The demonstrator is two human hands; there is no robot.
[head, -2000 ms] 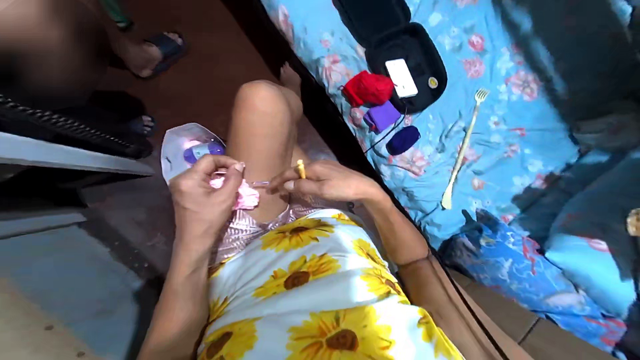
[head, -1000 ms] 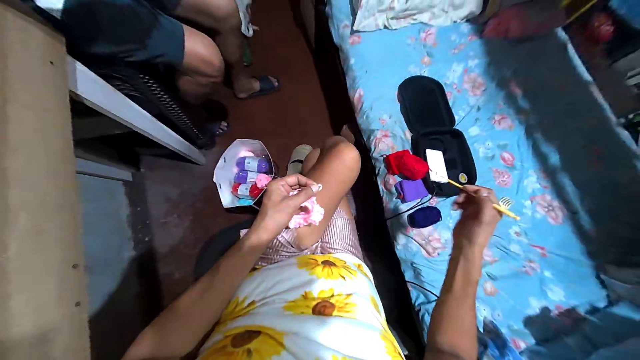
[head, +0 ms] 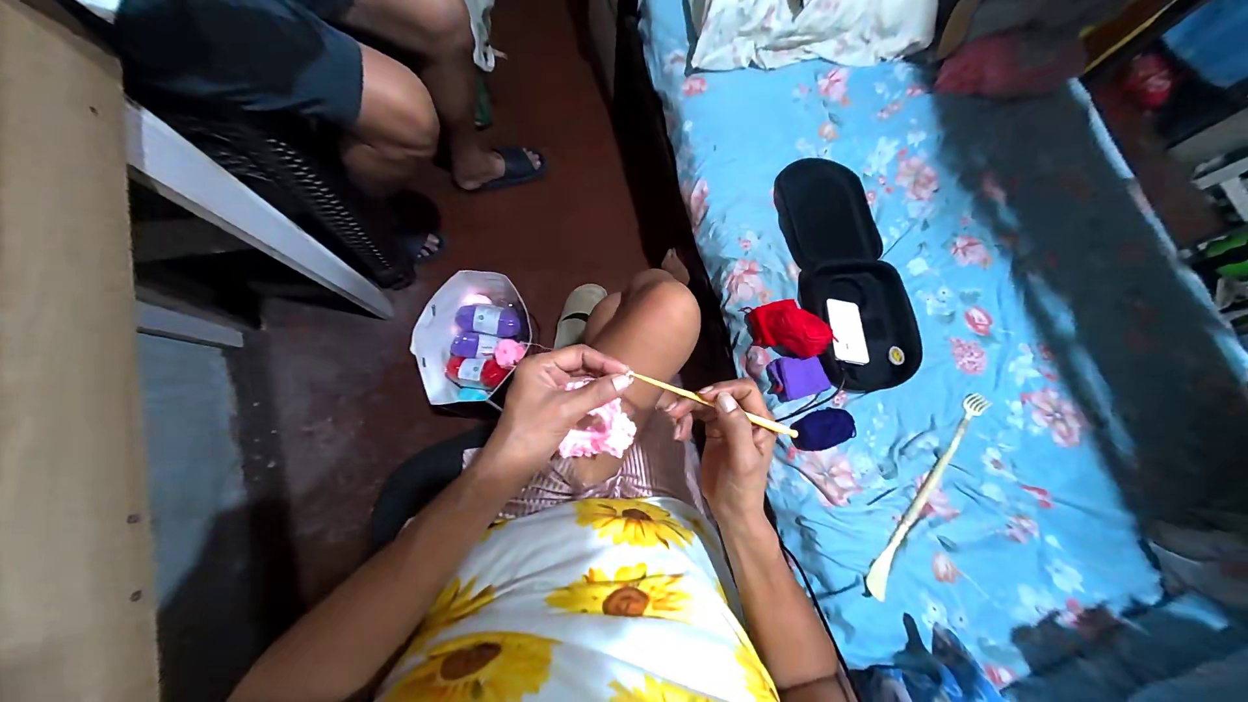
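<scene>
My left hand [head: 561, 395] pinches pink crochet work [head: 600, 426] that hangs over my lap. In my right hand [head: 736, 434] is a slim yellow crochet hook [head: 717, 402], its tip at the fingertips of my left hand. A white container [head: 439, 351] of purple [head: 487, 320], red and pink yarn stands on the floor to the left. On the bed to the right lie red yarn [head: 790, 329], a purple folded item [head: 799, 377] and dark blue yarn [head: 825, 429], beside an open black case [head: 907, 302] with a white rectangular item [head: 847, 331] in it.
A back scratcher [head: 921, 507] lies on the floral bedsheet [head: 1033, 468]. Another person's legs and sandalled feet [head: 512, 168] are at the upper left, by a black woven chair [head: 302, 185]. A wooden panel [head: 73, 390] borders the far left. A dark cable runs beside my right arm.
My right hand has come back from over the bed to my left hand, bringing the yellow hook. The pink work stays in my left hand.
</scene>
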